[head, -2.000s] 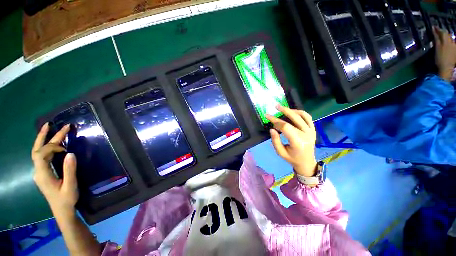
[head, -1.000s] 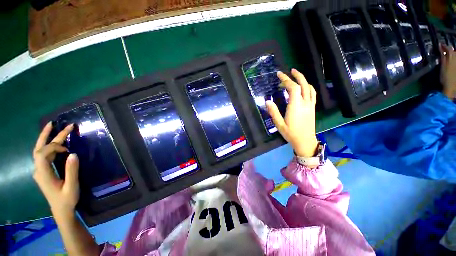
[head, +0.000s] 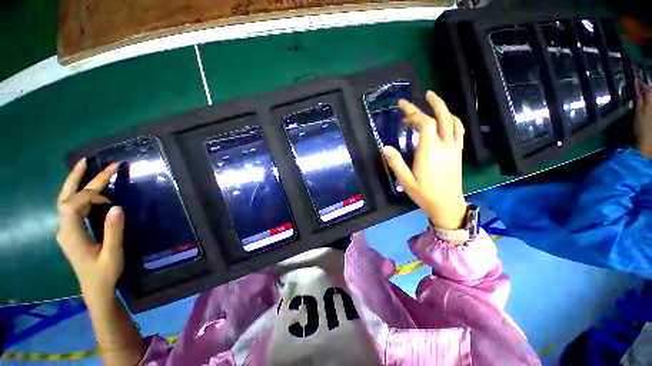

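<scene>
A black foam tray [head: 194, 154] holds four smartphones in a row on the green bench top. The far-left phone [head: 154, 200], second phone [head: 252, 189] and third phone [head: 325, 164] show dark screens with small red and white blocks along the bottom edge. The right phone [head: 392, 129] has a dark screen, partly hidden by my right hand. My left hand [head: 96, 232] rests at the tray's left end, fingertips over the left edge of the far-left phone. My right hand [head: 432, 157] is over the right phone, fingers apart, holding nothing.
Neighbouring black trays [head: 509, 139] with dark phones stand at the right. A blue sleeve [head: 583, 211] and another person's hand [head: 644, 118] are at the right edge. A brown board [head: 179, 25] lies beyond the white rail [head: 236, 41].
The right phone's green and white pattern has given way to a dark screen. My right hand has moved up over that phone. The tray appears slightly further right in view.
</scene>
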